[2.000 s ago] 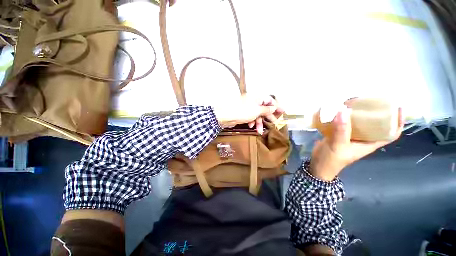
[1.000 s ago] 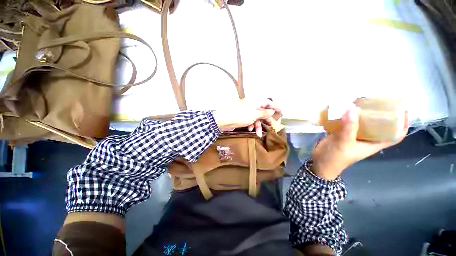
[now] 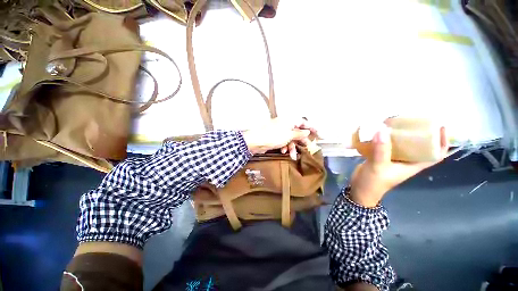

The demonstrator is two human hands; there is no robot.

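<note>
A tan-brown handbag [image 3: 266,182] rests on my lap against the table edge, its looped handles standing up over the white table and a pale emblem on its front. My left hand [image 3: 284,138] reaches across the bag's mouth, its fingers closed on the bag's right top corner; glare washes out part of the hand. My right hand [image 3: 377,170] holds an amber squeeze bottle [image 3: 413,139] on its side, right of that corner. The bottle's nozzle is lost in glare, so I cannot tell whether it touches the bag.
The white-covered table [image 3: 352,62] spans the top. A larger brown bag [image 3: 85,108] lies at the left with its straps spread. More brown bags [image 3: 250,8] lie at the back edge. A dark apron [image 3: 255,250] covers my lap. Dark grey floor shows on both sides.
The bag, table and other bags sit slightly lower in view. The bottle and right hand shifted right, then back left. Both hands keep their holds.
</note>
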